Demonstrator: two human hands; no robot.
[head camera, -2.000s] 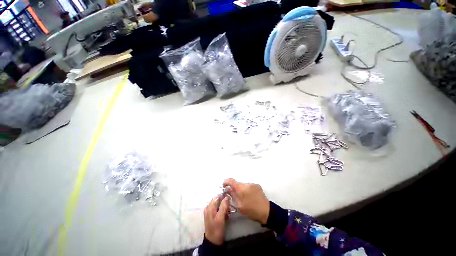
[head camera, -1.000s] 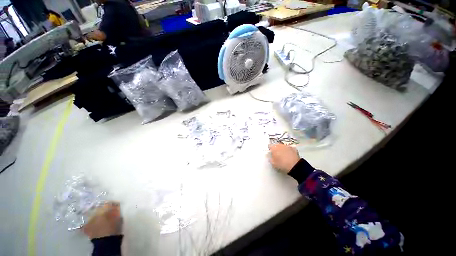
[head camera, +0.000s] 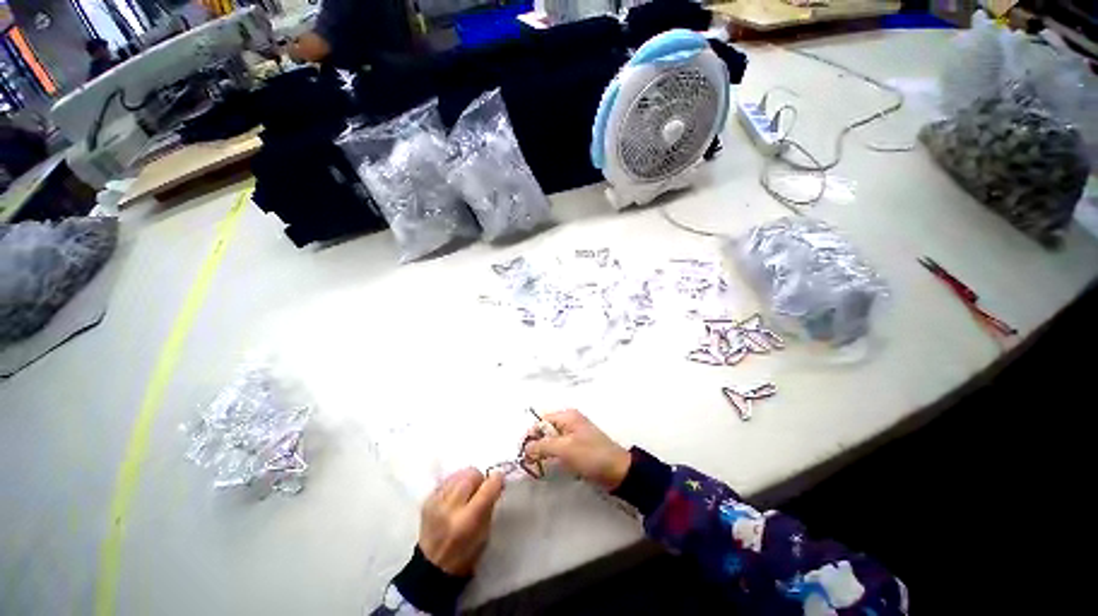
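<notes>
My right hand (head camera: 583, 450) holds a dark metal hook (head camera: 531, 454) between thumb and fingers at the front of the table. My left hand (head camera: 459, 520) is just left of it, its fingertips pinching a small, pale, shiny piece (head camera: 503, 469), perhaps a clear sleeve; its details are too small to tell. Bare metal hooks (head camera: 732, 341) lie in a loose pile to the right, with a few more (head camera: 749, 398) just in front of it. Wrapped hardware (head camera: 578, 315) is scattered at the table centre. A crumpled clear heap (head camera: 249, 431) lies left of my left hand.
A filled poly bag (head camera: 809, 283) lies right of the scatter. Two filled bags (head camera: 411, 181) lean on black fabric (head camera: 308, 181). Behind are a fan (head camera: 666, 120) and power strip (head camera: 760, 126). Red-handled snips (head camera: 967, 295) and a large sack (head camera: 1011, 163) are at right. A person's arm shows behind.
My right hand has come back from the hook pile with a hook. My left hand has moved from the clear heap to meet it. Some hooks now lie apart from the pile. The view has shifted.
</notes>
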